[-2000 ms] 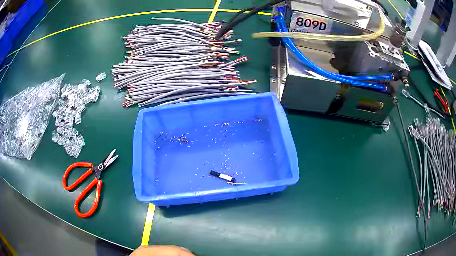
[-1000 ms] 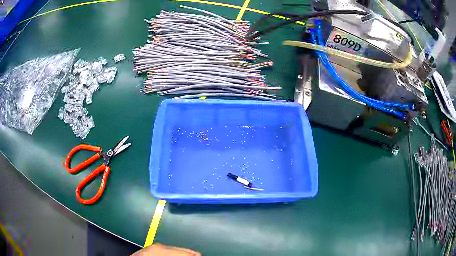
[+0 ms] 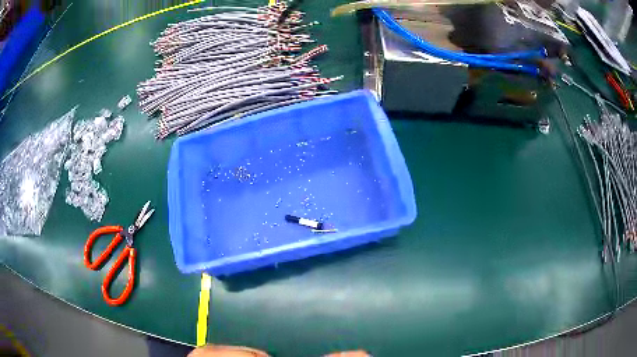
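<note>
A blue plastic tray [image 3: 279, 254] lies in front of me with tiny clippings and a small black-and-white piece [image 3: 304, 222] inside. Behind it is a pile of grey cut cables [image 3: 223, 77] with reddish ends. Orange-handled scissors [image 3: 120, 261] lie left of the tray, blades pointing up and right. At the bottom edge only a strip of my left hand [image 3: 227, 351] and a smaller strip of my right hand [image 3: 348, 353] show. Both are cut off by the frame, so fingers and anything held are hidden.
A loose heap of clear plugs [image 3: 91, 164] and a clear plastic bag [image 3: 31, 178] lie at the left. A metal machine [image 3: 422, 87] with blue air tubes [image 3: 461, 57] stands behind right. Grey cables [image 3: 618, 178] and an orange-red-handled tool [image 3: 617, 90] are at the far right.
The camera view has shifted and tilted, so the bench contents show at different places. A strip of my right hand has appeared at the bottom edge. The bench items look otherwise unmoved.
</note>
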